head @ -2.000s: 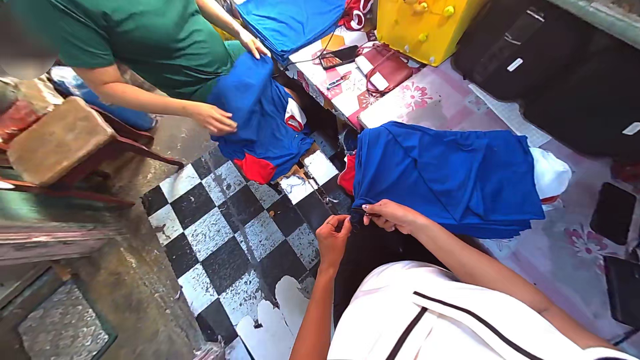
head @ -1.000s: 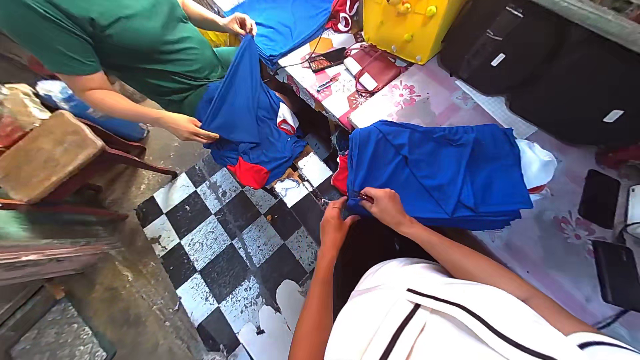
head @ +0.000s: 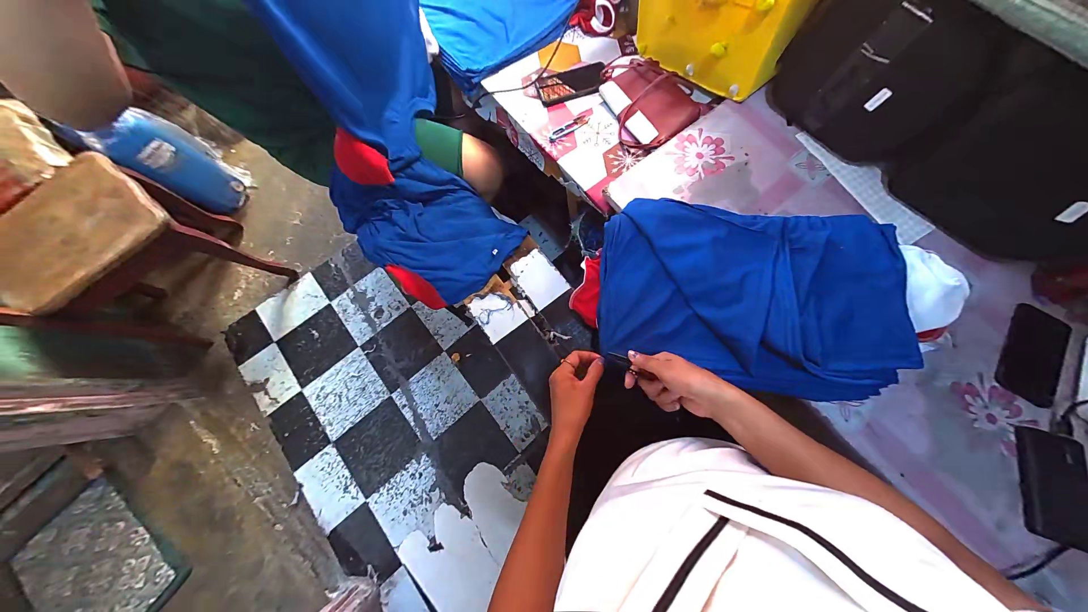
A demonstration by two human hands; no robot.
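My left hand (head: 575, 389) is at the near left corner of a stack of blue garments (head: 748, 297), its fingertips pinched together; whether they hold a thread or cloth is too small to tell. My right hand (head: 676, 381) grips a small dark tool (head: 627, 365), perhaps thread snips, whose tip points toward the left fingertips. The stack lies on a table with a floral cover (head: 892, 476). Red cloth (head: 586, 293) shows at its left edge and white cloth (head: 933, 289) at its right end.
Across from me, a person holds up a blue and red garment (head: 442, 221). Behind the stack are a maroon bag (head: 663, 102), a phone (head: 571, 83), a yellow container (head: 722, 42) and black cases (head: 918, 93). A wooden stool (head: 85, 229) stands at left.
The other person has lifted the blue garment higher and toward the upper left. My hands have stayed close together at the stack's corner.
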